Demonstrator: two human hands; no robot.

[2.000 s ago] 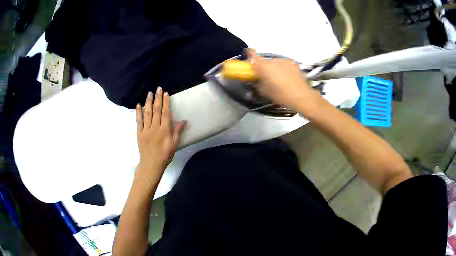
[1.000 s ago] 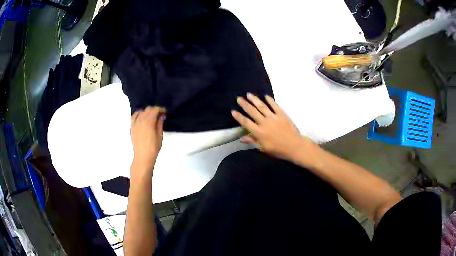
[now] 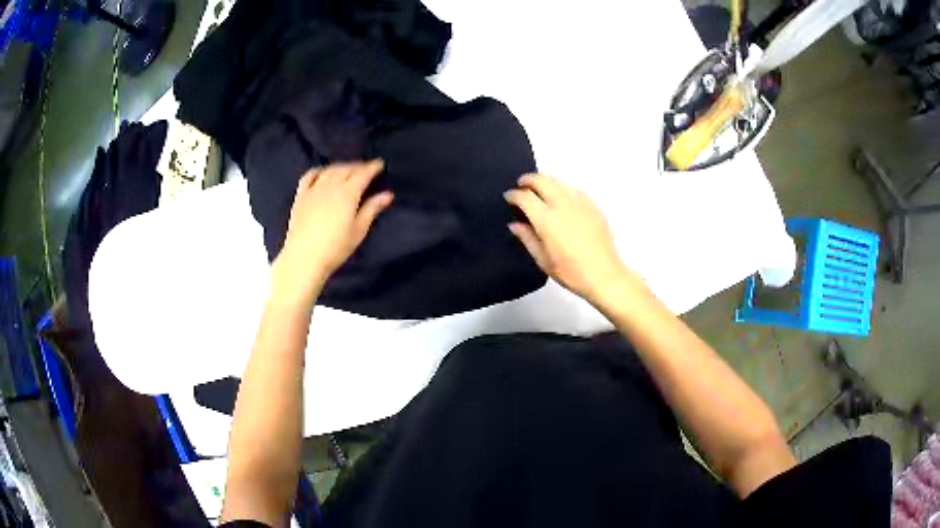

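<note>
The black garment (image 3: 443,253) lies bunched and wrinkled over the white padded board (image 3: 170,294), its rounded lower edge toward me. My left hand (image 3: 332,215) rests on the garment's left part, with thumb and fingers apart. My right hand (image 3: 565,235) is at its right edge, fingers bent and thumb apart, the fingertips touching the cloth. No pinched cloth shows in either hand. The steam iron (image 3: 716,119) stands on the white padding at the upper right, its yellow-orange handle toward me, with no hand on it.
A pale hose (image 3: 804,36) runs from the iron to the upper right. A blue plastic basket (image 3: 840,276) is beyond the table's right end. Dark pleated cloth (image 3: 113,196) hangs at the left. A small black piece (image 3: 216,395) lies on the lower padding near my left forearm.
The iron was released from my right hand and now stands turned at the upper right. Both hands are on the garment, which has shifted toward me and covers the bare strip of board.
</note>
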